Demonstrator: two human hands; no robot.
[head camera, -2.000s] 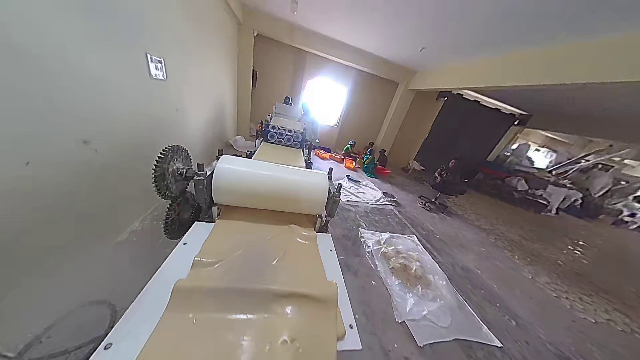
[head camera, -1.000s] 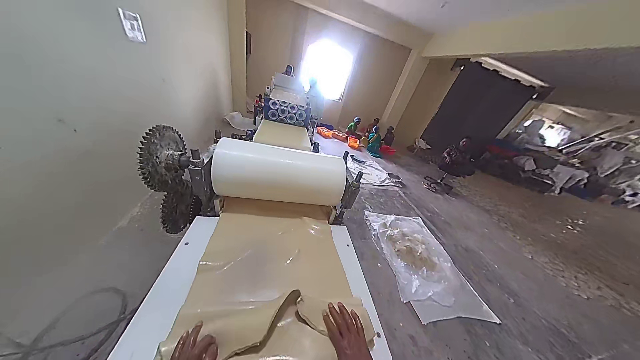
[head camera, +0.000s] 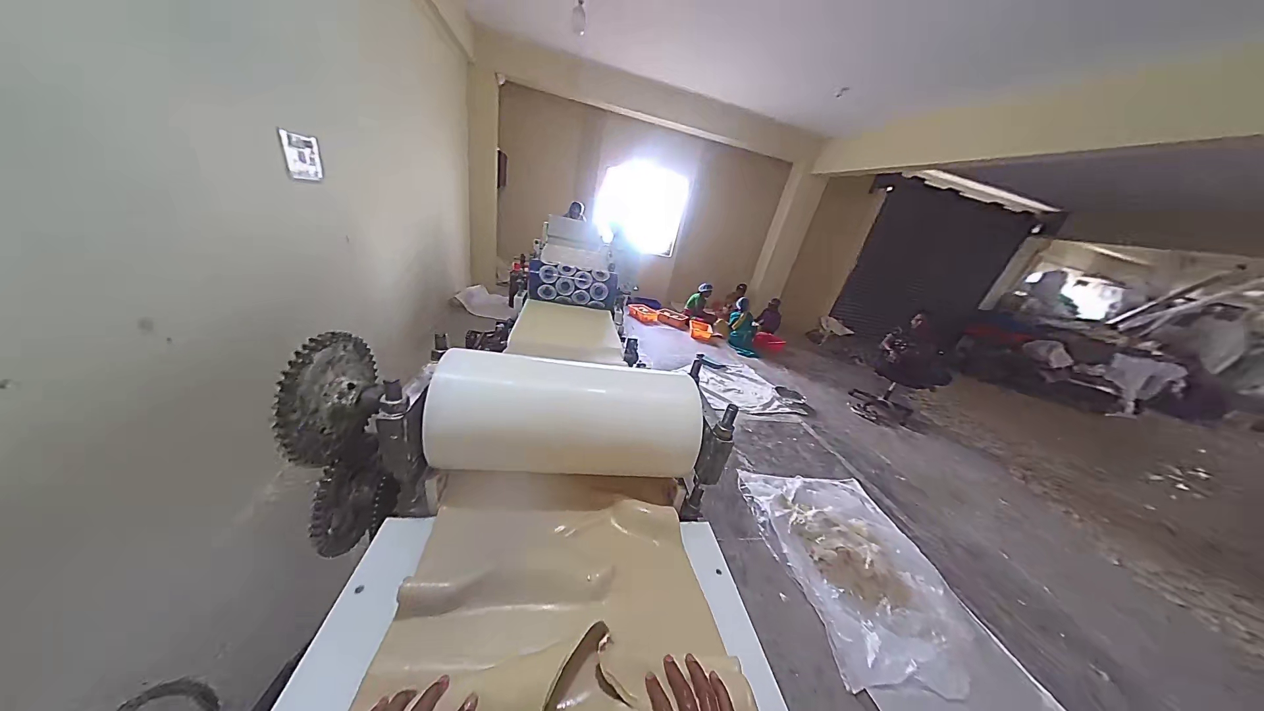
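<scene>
A thick, shiny beige dough-like sheet (head camera: 533, 573) lies on the white feed table (head camera: 370, 583) and reaches under the large white roller (head camera: 563, 413). At the bottom edge, my left hand (head camera: 425, 697) rests on the sheet with only its fingers in view. My right hand (head camera: 688, 685) lies on the sheet's right part, fingers spread. Between the hands the sheet has an open, curled fold or tear. Folds and ripples cross the sheet in front of the roller. Neither hand appears to grip anything; the palms are cut off by the frame.
Exposed metal gears (head camera: 328, 400) stand left of the roller, near the wall. Clear plastic sheeting (head camera: 869, 583) with beige scraps lies on the floor at right. Farther back are a bank of rollers (head camera: 573, 283), several seated people beside orange tubs (head camera: 701, 330), and a person on a chair (head camera: 904, 355).
Both hands, absent two seconds ago, came into view on the sheet one second ago and now sit lower in the frame. The sheet before the roller has become more rippled.
</scene>
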